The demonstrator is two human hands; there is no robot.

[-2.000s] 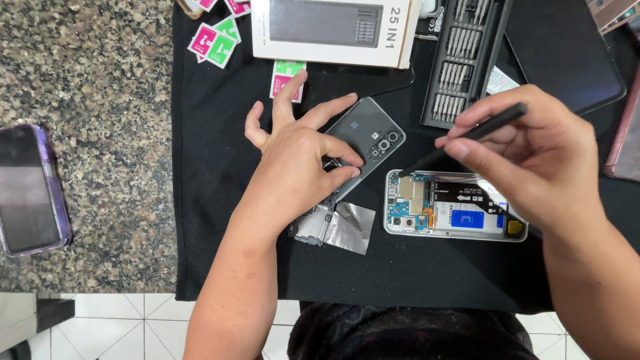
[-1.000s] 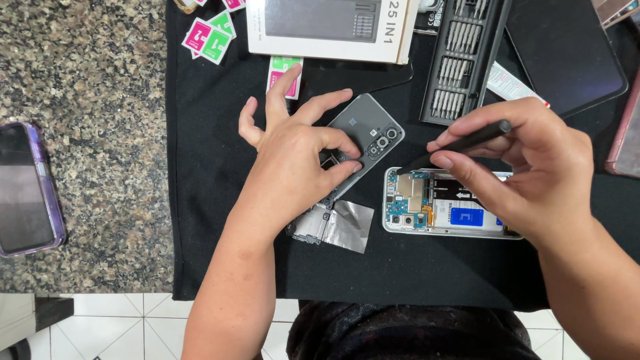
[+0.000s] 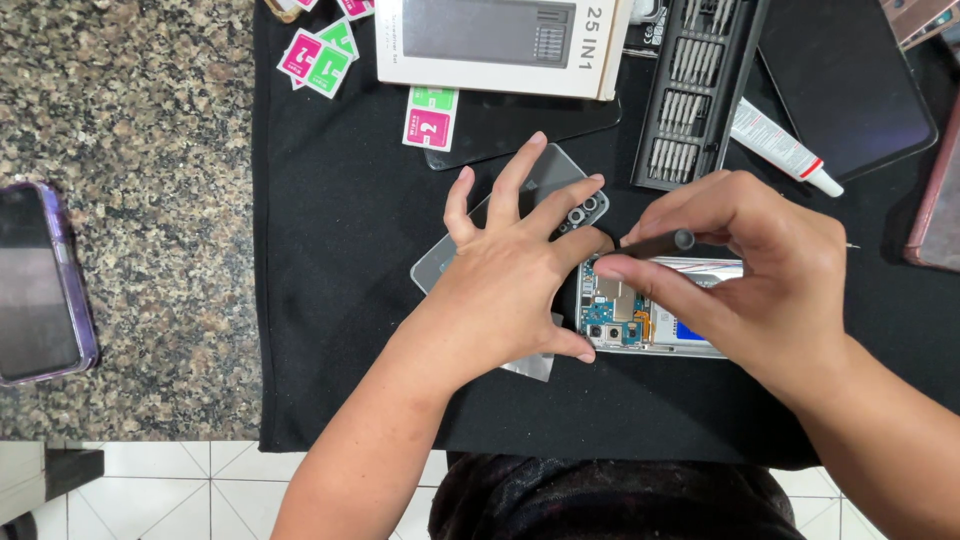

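Observation:
An opened smartphone lies on the black cloth, with its circuit board, camera modules and battery exposed. My right hand grips a black pen-like tool over the upper left part of the phone; its tip is hidden. My left hand is spread, with the thumb at the phone's lower left corner and the index finger near its upper left corner. Beneath the left hand lies a grey phone back cover with camera rings. Part of a silvery sheet shows below the left palm.
A screwdriver-set box overlaps a dark panel at the top. Beside it are a tray of driver bits, a white tube and a dark screen. Wipe packets lie upper left; a purple-cased phone rests on granite.
My left hand has moved right, off the back cover's middle to the opened phone's left edge. The tool in my right hand now stands more upright.

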